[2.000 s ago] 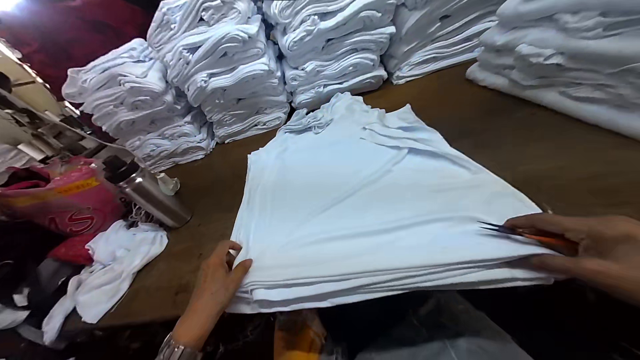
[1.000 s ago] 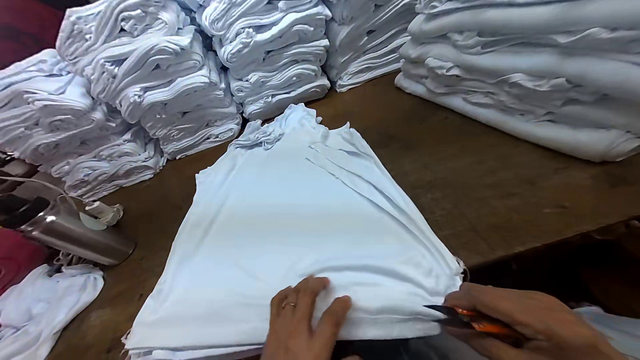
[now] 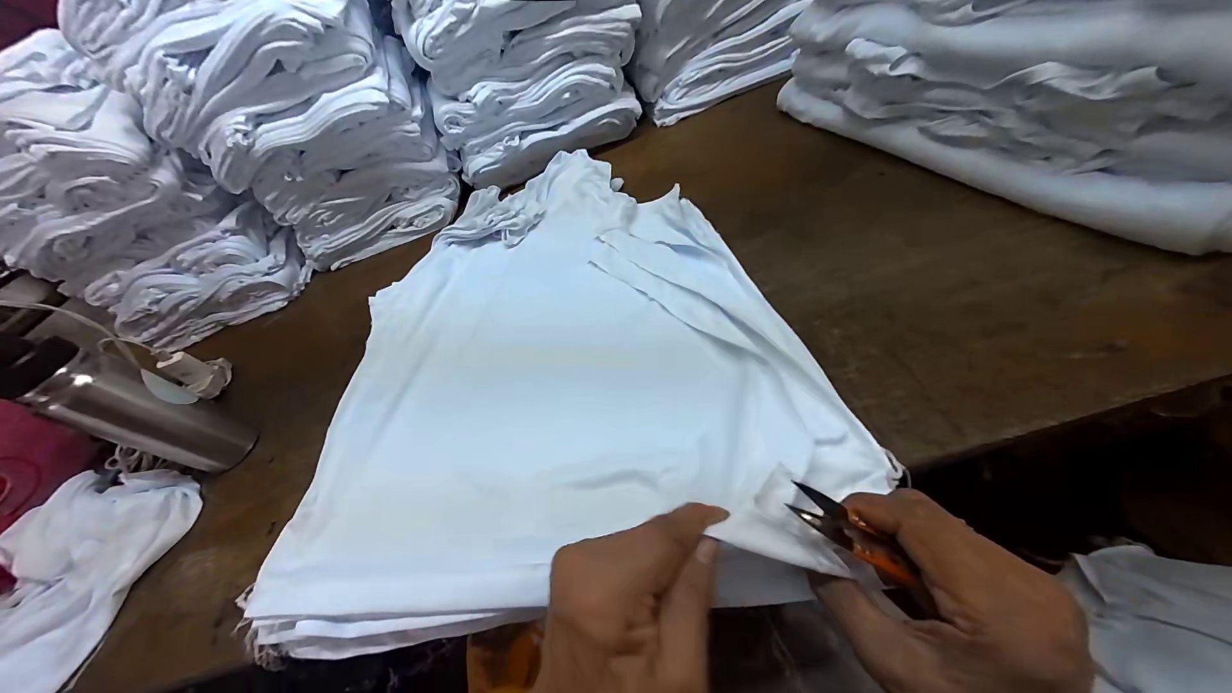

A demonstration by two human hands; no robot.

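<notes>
A stack of white sleeveless garments (image 3: 577,385) lies flat on the brown table (image 3: 962,318), its bottom hem toward me. My left hand (image 3: 635,597) pinches the hem of the top garment between thumb and finger, right of the middle. Orange-handled thread snips (image 3: 866,549) sit in my right hand (image 3: 962,587), with the two dark blades apart and pointing left over the turned-up hem corner. The right fingers also touch the fabric edge there. Part of the snips' handle is hidden by the right hand.
Tall piles of folded white cloth (image 3: 318,125) stand along the back left, and a wide pile (image 3: 1011,115) is at the back right. A steel bottle (image 3: 144,404) lies at the left near a crumpled white cloth (image 3: 106,539). The table's edge runs along the right front.
My left hand has moved from the stack's left corner to the right part of the hem. The hem corner near the snips is now turned up. The view has shifted.
</notes>
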